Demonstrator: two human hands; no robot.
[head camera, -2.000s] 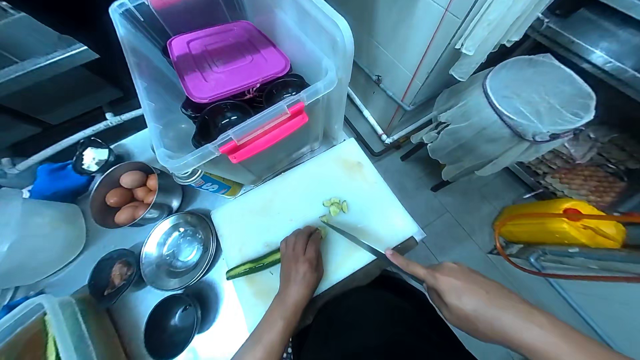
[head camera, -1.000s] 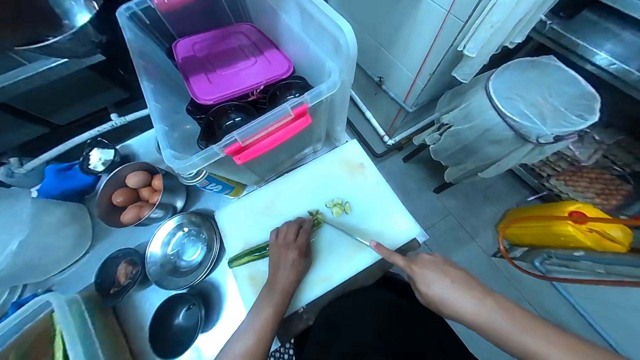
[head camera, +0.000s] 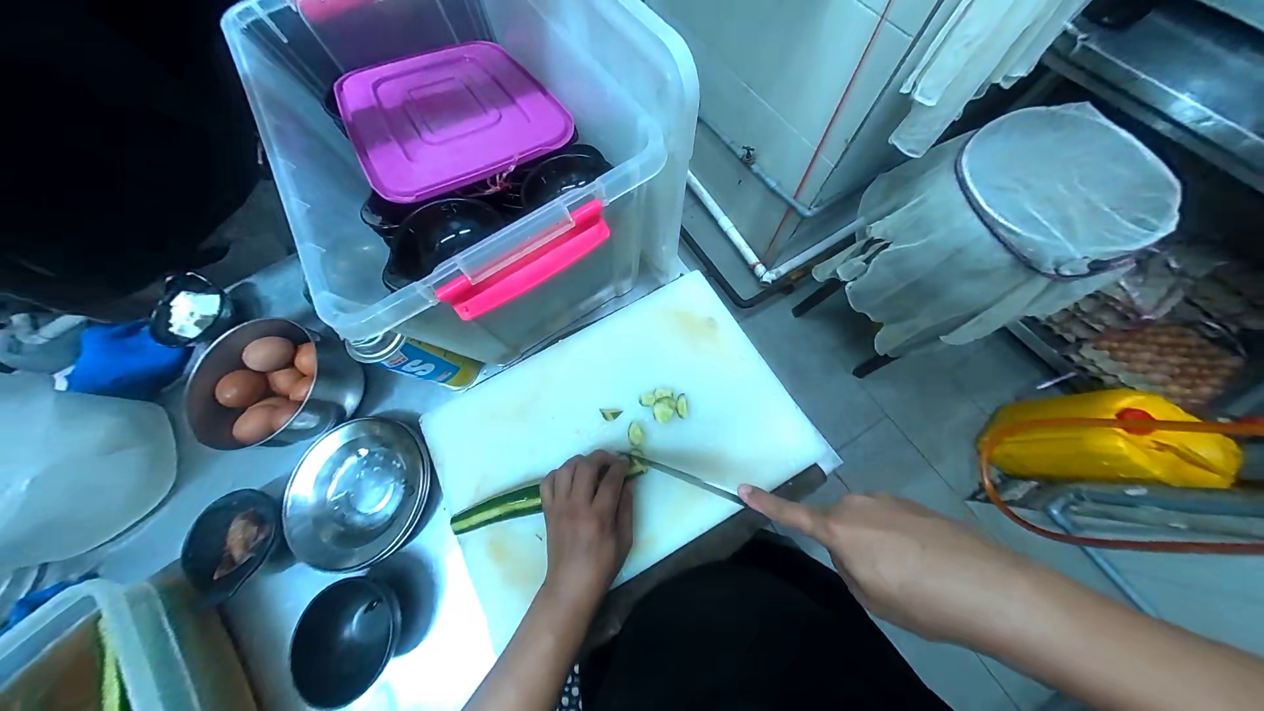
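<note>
On the white cutting board (head camera: 731, 365) lies a length of green-skinned cucumber or zucchini (head camera: 496, 509), pointing up to the right. My left hand (head camera: 588, 504) presses down on it near its cut end, fingertips bent. A knife (head camera: 691, 480) is in my right hand (head camera: 849, 538), index finger stretched along the top of the blade; the handle is hidden in my palm. The blade's tip end is at the cut end, close to my left fingertips. Several pale slices (head camera: 664, 403) lie just beyond the blade, with single pieces nearer to it.
Behind the board stands a clear plastic bin (head camera: 642, 148) with black bowls and a purple-lidded box. To the left are a steel pot of eggs (head camera: 341, 380), stacked steel bowls (head camera: 357, 494), a dark bowl with food (head camera: 232, 545) and a black bowl (head camera: 346, 642). A yellow container (head camera: 1111, 439) sits at right.
More cut pieces lie apart on the board, between the earlier pile and the blade. Both hands keep nearly the same places. A dark shape now covers the upper left, where metal cookware showed before.
</note>
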